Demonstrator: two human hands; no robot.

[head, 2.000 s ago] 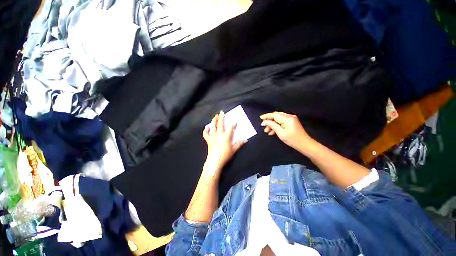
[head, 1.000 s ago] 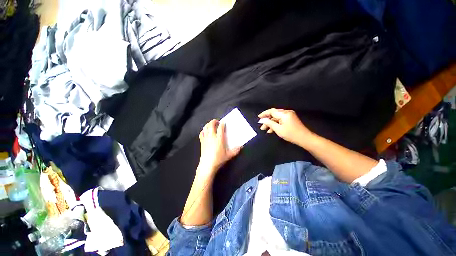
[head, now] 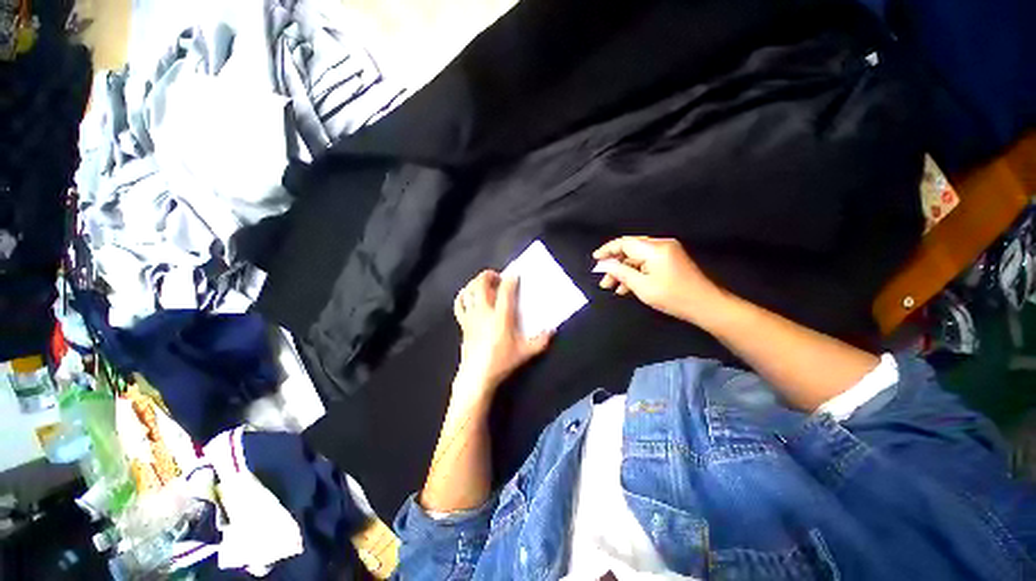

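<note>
A large black coat (head: pixel 704 193) lies spread in front of me, with a smoother, shinier lining strip (head: pixel 381 267) at its left part. My left hand (head: pixel 492 329) holds a white card template (head: pixel 548 293) at its left and lower edges, over the black cloth. My right hand (head: pixel 648 276) is just right of the card, not touching it. Its fingertips pinch a tiny pale piece (head: pixel 601 267), possibly chalk.
Pale grey garments (head: pixel 193 148) are heaped at the upper left. Navy garments with white parts (head: pixel 199 363), clear plastic and a green item (head: pixel 97 437) lie at the left. A brown-orange wooden strip (head: pixel 966 233) and dark blue cloth (head: pixel 966 68) are at the right.
The view has shifted, so the heaps at the left sit further right. My left hand's fingers have moved off the card's top to its left edge. My right hand stays beside the card.
</note>
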